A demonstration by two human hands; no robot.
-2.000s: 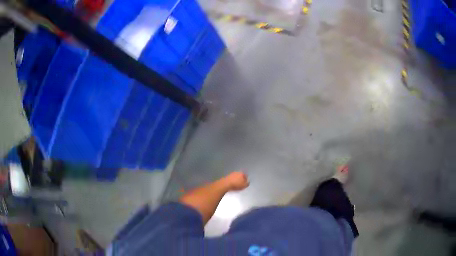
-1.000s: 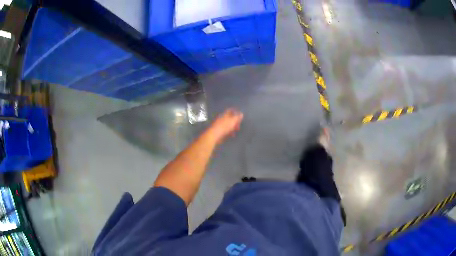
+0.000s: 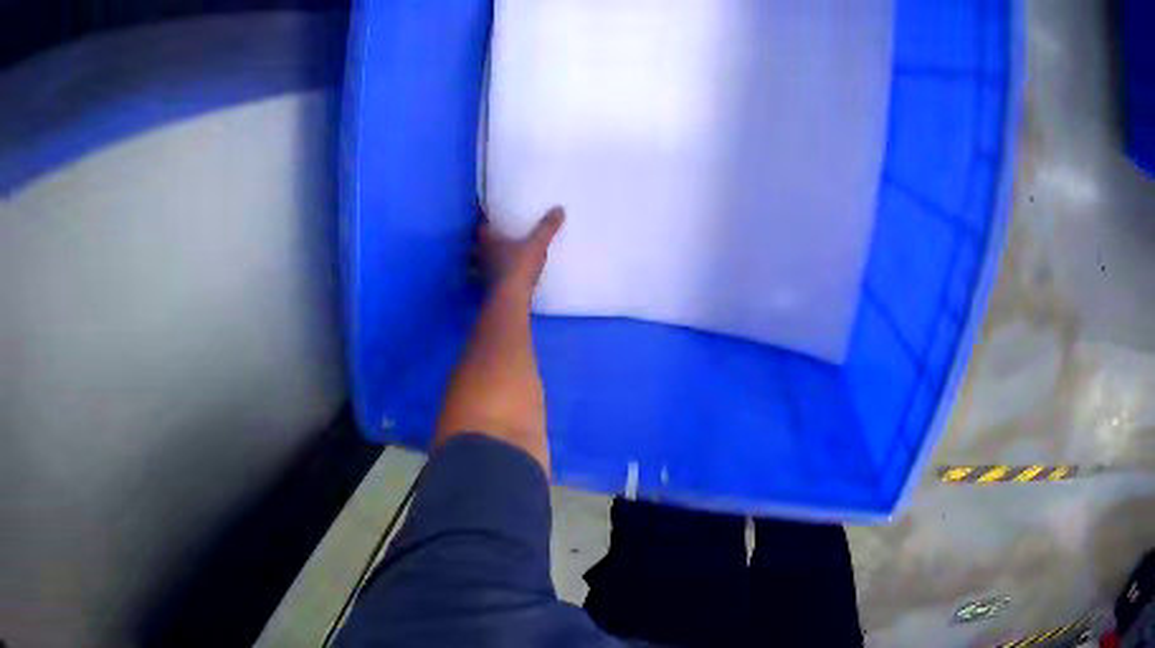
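Observation:
A deep blue plastic tote [image 3: 709, 392] fills the middle of the view, its near rim in front of my legs. A large flat white sheet [image 3: 659, 165] lies inside it, short of the near wall. My left hand [image 3: 517, 253] reaches over the near rim to the sheet's left edge. The thumb lies over the sheet and the other fingers are in the gap by the left wall, mostly hidden and blurred, so a grip cannot be made out. My right hand is out of the picture.
A large pale surface with a blurred blue band [image 3: 152, 139] stands close at the left. More blue shows at the top right edge [image 3: 1134, 76]. Yellow-black tape [image 3: 1007, 473] marks the grey floor at the right. A dark and red object [image 3: 1131, 614] is at the lower right corner.
The tote with the white sheet, earlier at the upper left and top, is now close in front of me. My left hand has moved from above the floor into the tote.

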